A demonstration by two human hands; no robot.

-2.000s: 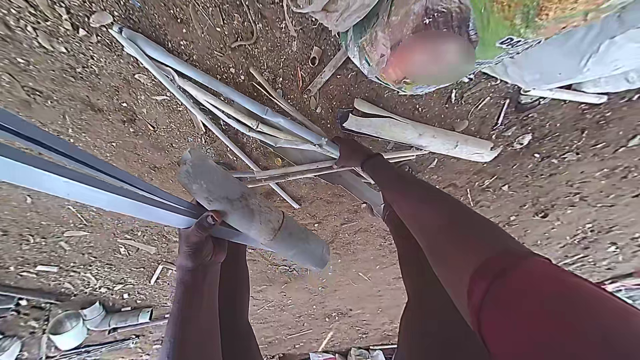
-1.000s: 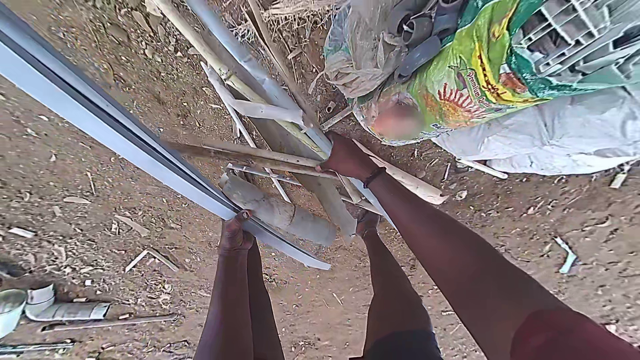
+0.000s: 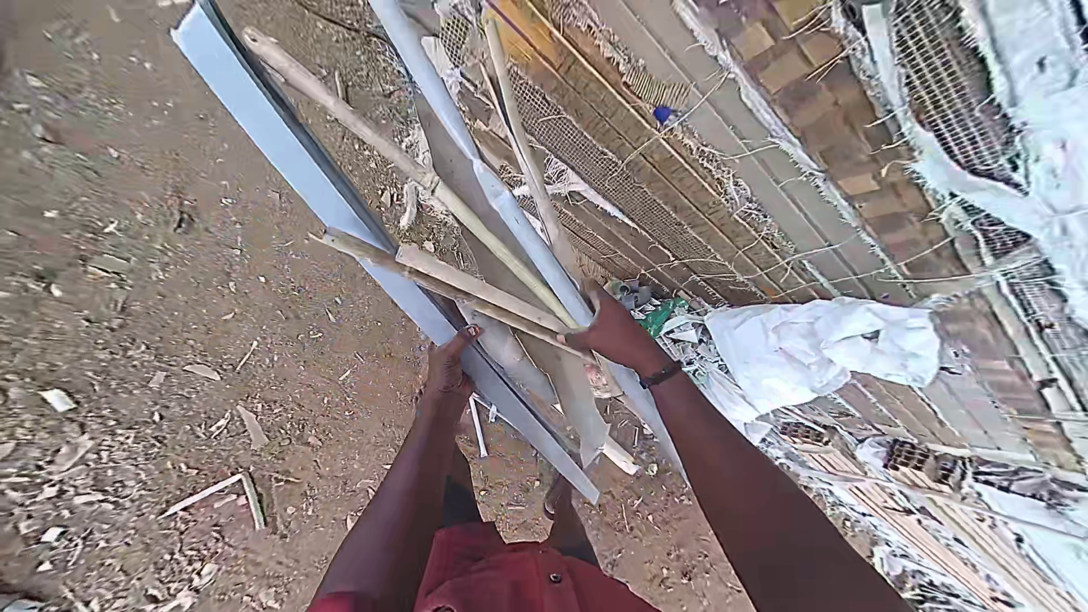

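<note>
My left hand (image 3: 450, 365) grips long grey-white strips (image 3: 314, 166), perhaps plastic or metal, that run from the upper left down past my legs. In my right hand (image 3: 610, 330) is a bundle of long pieces: a pale bluish length (image 3: 510, 208), a rough stick (image 3: 374, 136) and flatter split pieces (image 3: 476, 297), some of which cross over the strips. A broad grey-brown piece (image 3: 565, 387) hangs between my hands. Behind it, a grey tube-like piece (image 3: 514, 361) is partly hidden. The fingers under the bundle are mostly out of sight.
A wall of boards, mesh and torn sacking (image 3: 671, 170) stands at the upper right. By its foot lie a white sack (image 3: 824, 344) and a heap of scrap pieces (image 3: 688, 340). Chips and a bent white strip (image 3: 251, 501) litter the dirt ground at the left.
The long pieces in both hands now stand more steeply in view, side by side and partly crossing. The view has swung strongly, bringing the wall in.
</note>
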